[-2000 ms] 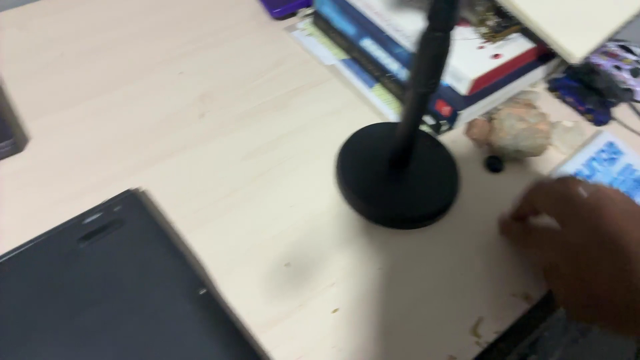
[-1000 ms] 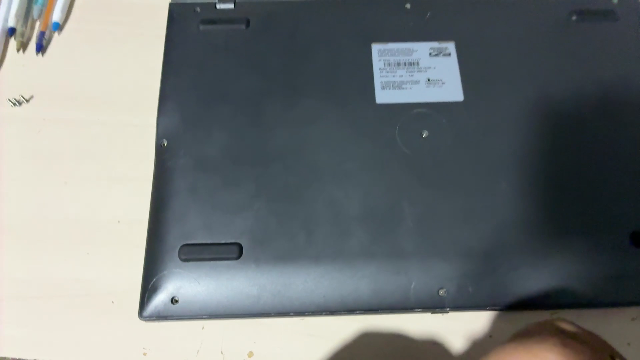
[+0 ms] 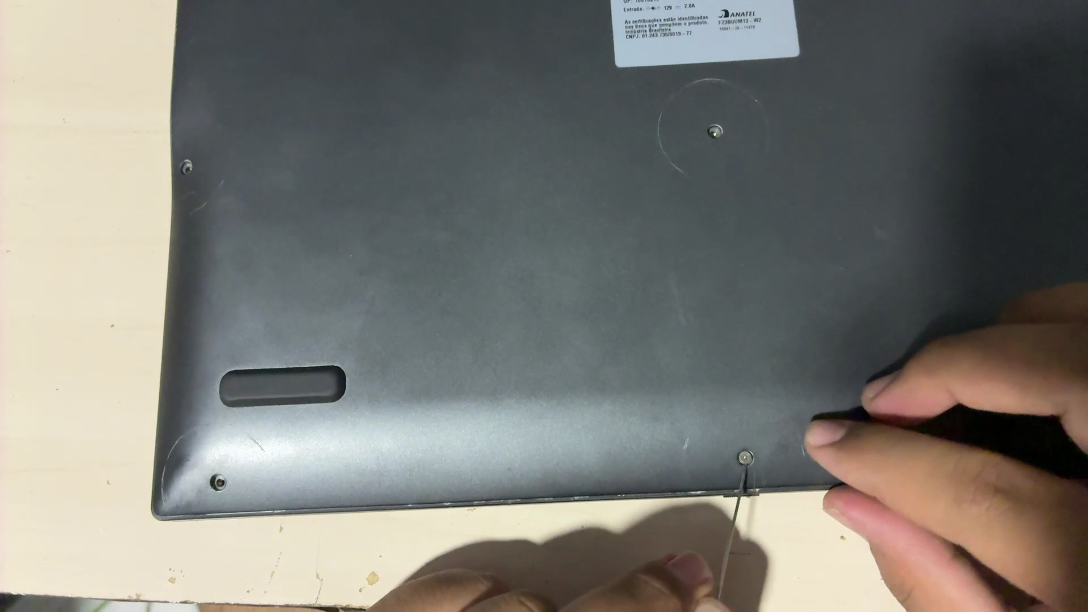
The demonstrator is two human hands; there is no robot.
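A dark laptop (image 3: pixel 476 280) lies bottom side up, its underside carrying a white printed label (image 3: pixel 705 30), an oblong rubber foot (image 3: pixel 283 386) and several small screws or screw holes. My left hand (image 3: pixel 578 591) is at the bottom edge of the view, pinching a thin metal tool, perhaps tweezers (image 3: pixel 733 535), whose tip touches the screw (image 3: pixel 745 458) near the laptop's front edge. My right hand (image 3: pixel 943 459) rests over the lower right of the laptop, fingers curled. A small dark thing shows between its thumb and fingers; what it is cannot be told.
The pale wooden tabletop (image 3: pixel 76 297) shows to the left of the laptop and below it. Small crumbs or chips lie on it near the bottom. The table's front edge (image 3: pixel 127 599) runs along the lower left.
Both hands have come in at the laptop's front edge, with the thin tool at the screw. The view has swung from the lamp-like stand and books to the laptop and moved closer.
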